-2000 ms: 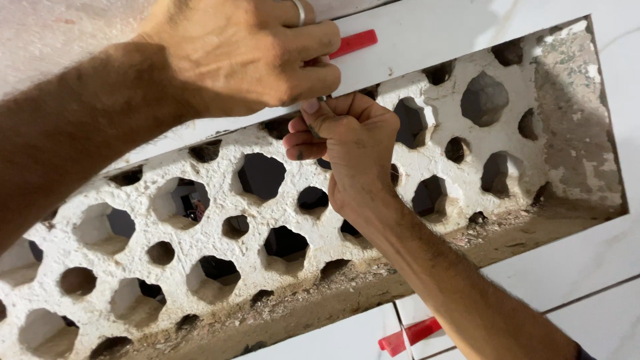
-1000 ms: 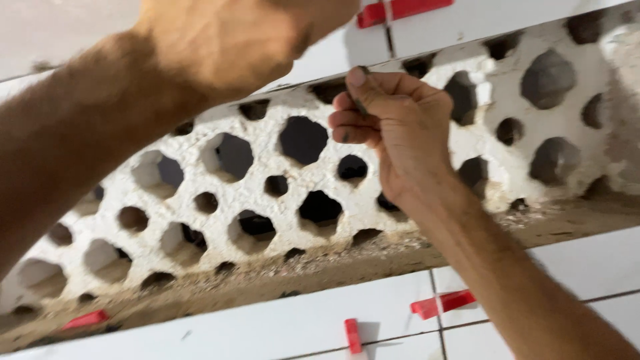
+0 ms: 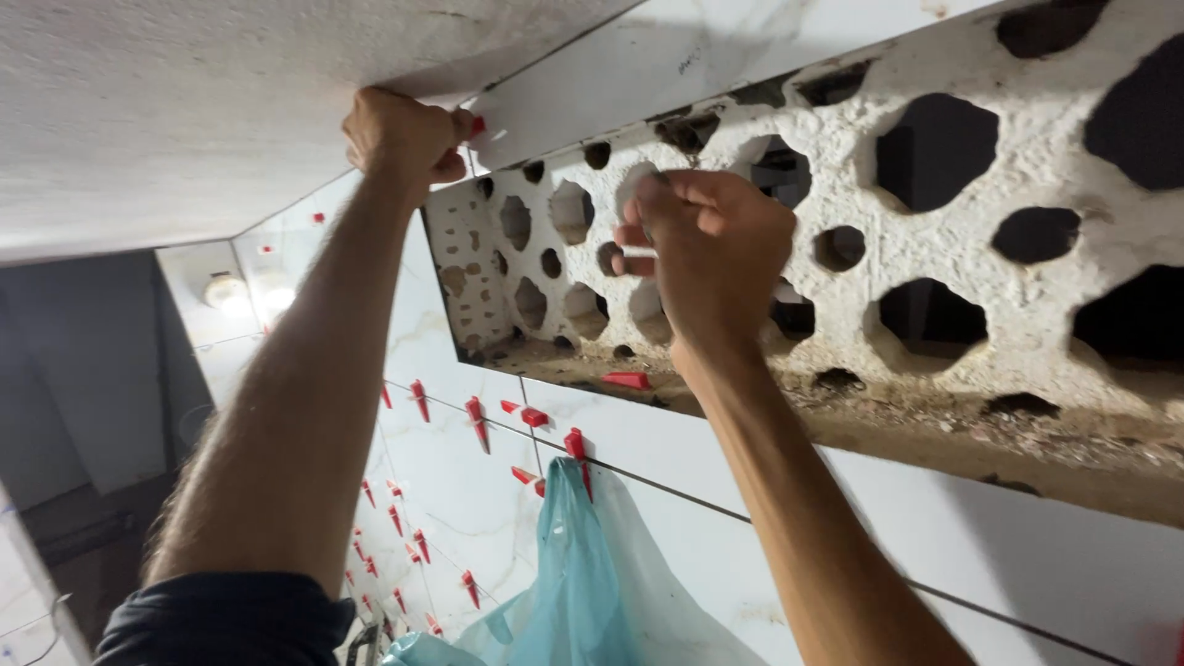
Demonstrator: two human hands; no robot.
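Note:
My left hand [image 3: 407,134] is raised to the corner below the ceiling, its fingers around a red tile-leveling wedge [image 3: 477,127] at the end of the upper marbled tile strip [image 3: 684,60]. In front of the white perforated vent block wall [image 3: 837,153], my right hand [image 3: 717,250] is bent, with a small dark thing between thumb and forefinger; motion blur hides what it is. A loose red wedge [image 3: 626,380] lies on the dusty ledge of the vent opening, below my right hand.
Several red wedges [image 3: 476,424] stick out of the joints of the white wall tiles [image 3: 647,444]. A light blue plastic bag [image 3: 564,564] hangs from one. The rough ceiling [image 3: 185,111] is close above. A lit lamp [image 3: 227,292] and a dark opening [image 3: 102,370] lie at left.
The view has swung a long way left along the wall. My left hand has moved from the tile strip above the vent to the corner; my right hand stays raised before the vent blocks.

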